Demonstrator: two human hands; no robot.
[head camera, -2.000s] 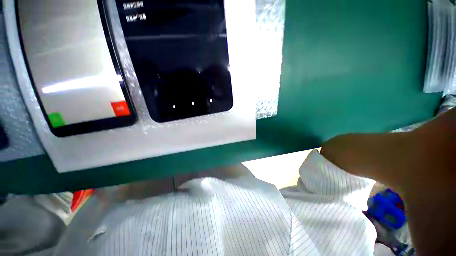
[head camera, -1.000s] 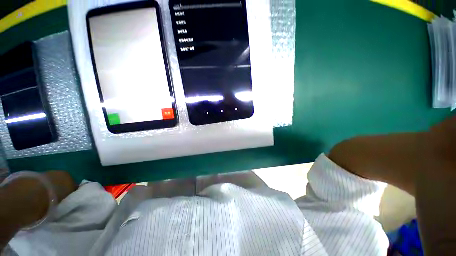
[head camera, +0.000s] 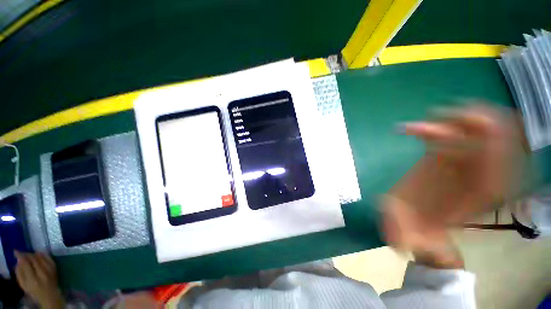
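Two tablets lie side by side on white paper. The left tablet (head camera: 196, 163) shows a plain pale screen with a green square bottom left and a red square bottom right. The right tablet (head camera: 272, 151) shows a black screen with rows of small white text at the top. My right hand (head camera: 453, 181) is motion-blurred over the bench, right of the paper. It touches neither tablet, and its fingers are apart with nothing seen in them. My left hand is out of the picture; only a blurred patch of skin shows at the bottom edge.
Bubble wrap (head camera: 130, 193) bears a dark tablet (head camera: 81, 193) at the left. Another person's hand (head camera: 39, 274) is by a tablet at the far left. A yellow rail (head camera: 103, 111) and post (head camera: 380, 30) edge the dark green belt. Translucent sleeves (head camera: 528, 90) stand at far right.
The view has shifted, so the tablets appear smaller and lower. My right hand has come into view at the right. The left forearm has mostly left the picture. Both screens look much the same.
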